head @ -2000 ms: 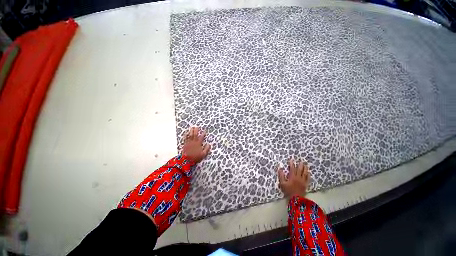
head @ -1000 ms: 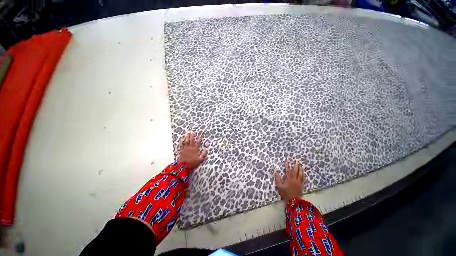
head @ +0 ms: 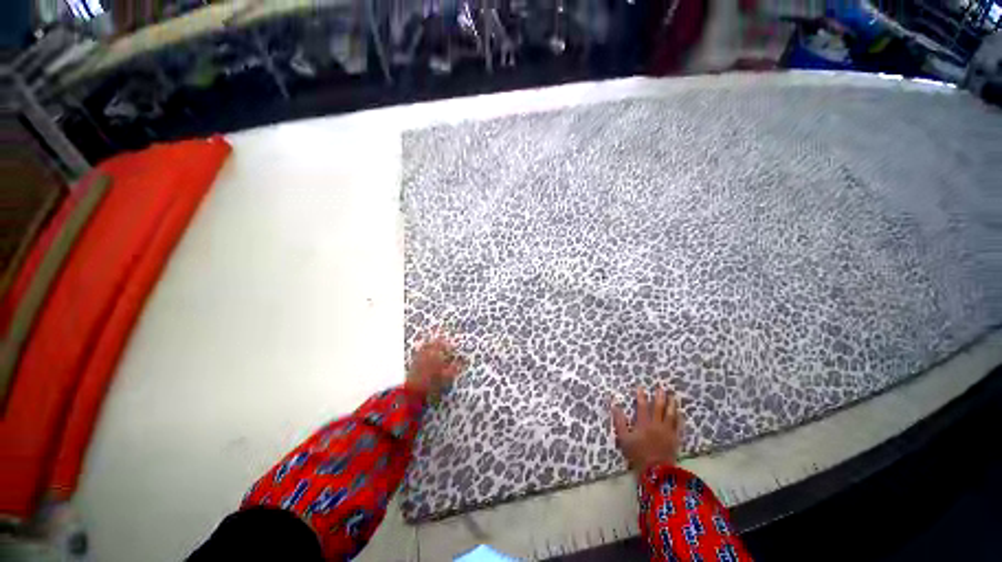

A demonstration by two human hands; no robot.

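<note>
The leopard-print fabric (head: 659, 263), grey-white with dark spots, lies flat over the table. Its left edge runs straight away from me and its near edge lies along the table's near side. My left hand (head: 435, 364) rests on the cloth beside its left edge, a little blurred, holding nothing. My right hand (head: 648, 426) lies flat on the cloth by the near edge, fingers spread and empty. Both forearms wear red sleeve covers with blue-white print.
The off-white table (head: 297, 253) shows left of the cloth, with a tick scale along its near edge. Red-orange fabric (head: 121, 296) lies folded at the far left with a tan strip on it. Dark, blurred clutter stands behind the table.
The view has tilted up, showing more beyond the table. Both hands stay on the cloth in nearly the same places; the left hand's fingers look less spread.
</note>
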